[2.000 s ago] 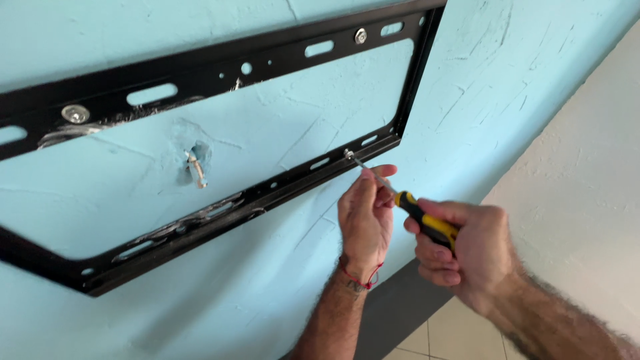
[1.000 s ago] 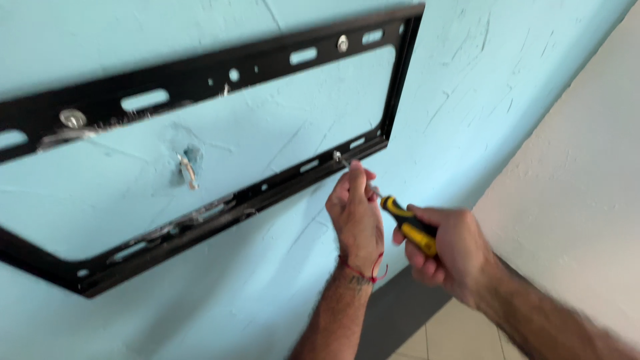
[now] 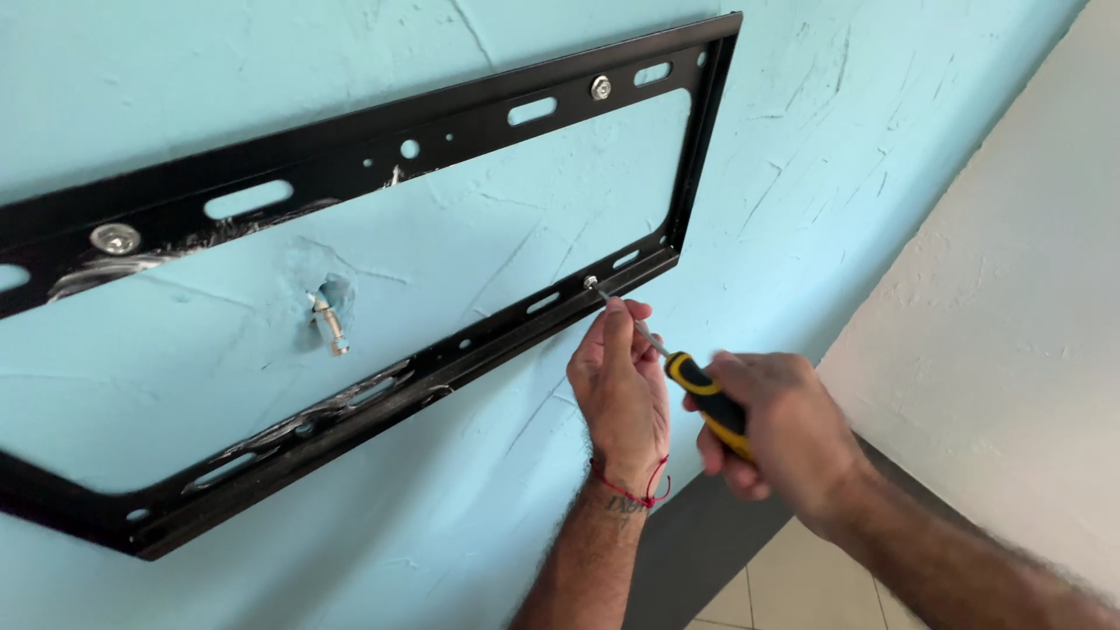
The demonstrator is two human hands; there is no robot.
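Observation:
A black metal wall-mount frame (image 3: 332, 140) lies against the light blue wall. My right hand (image 3: 779, 429) grips the yellow and black handle of a screwdriver (image 3: 713, 402). Its shaft slants up to a screw (image 3: 591, 283) in the frame's lower rail, near the right end; the exact seating of the tip is too small to tell. My left hand (image 3: 621, 376), with a red string bracelet (image 3: 630, 499) at the wrist, pinches the shaft close to that screw. Two bolts with washers, a left one (image 3: 115, 239) and a right one (image 3: 600, 87), sit in the upper rail.
A metal coaxial connector (image 3: 330, 325) sticks out of a rough hole in the wall, inside the frame's opening. A pale adjoining wall (image 3: 1006, 306) stands at the right. Below are a dark grey band (image 3: 700, 560) and floor tiles (image 3: 787, 577).
Both hands stay at the lower right screw with the screwdriver. My right hand's grip on the handle has shifted slightly. The view has moved a little.

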